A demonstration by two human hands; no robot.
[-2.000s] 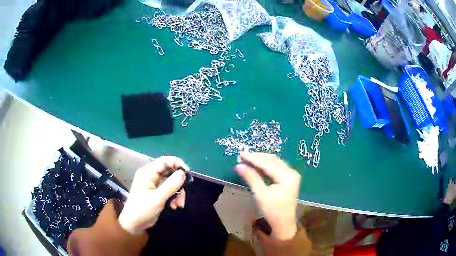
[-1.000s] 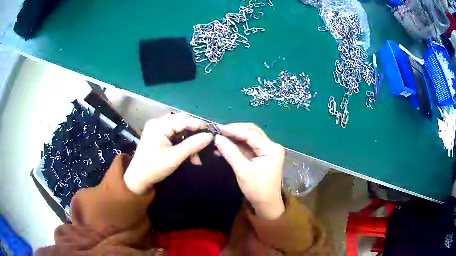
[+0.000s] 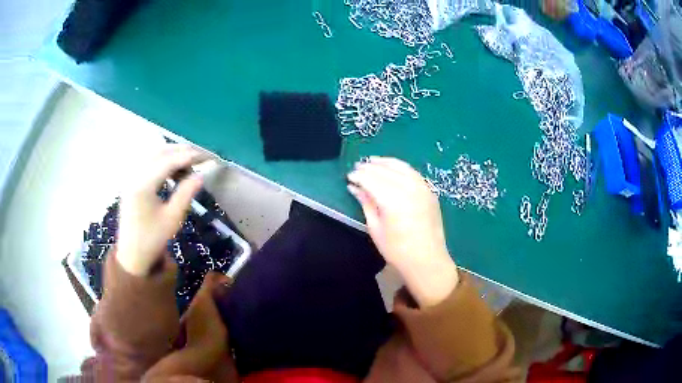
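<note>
My left hand (image 3: 153, 206) is over the bin (image 3: 241, 258) of finished black straps (image 3: 196, 258); it is a little blurred, its thumb and fingers are apart and nothing shows in it. My right hand (image 3: 407, 224) is over the table's front edge, fingers bent and thumb near them; whether a small piece is between the fingertips cannot be told. The stack of black strap pieces (image 3: 300, 126) lies just up and left of its fingertips. Silver wire hooks (image 3: 370, 103) lie against the stack's right side. A pile of small metal fittings (image 3: 472, 182) lies right of my right hand.
More hooks (image 3: 555, 153) spill from a clear bag (image 3: 557, 60) at the right. A blue tray (image 3: 619, 161) and blue basket (image 3: 671, 153) stand beyond. A black bundle (image 3: 88, 34) is on the far left corner. Black cloth (image 3: 306, 292) covers my lap.
My hands were together above the lap a second ago. My left hand has moved left over the bin; my right hand has moved up to the table by the stack. The view has shifted.
</note>
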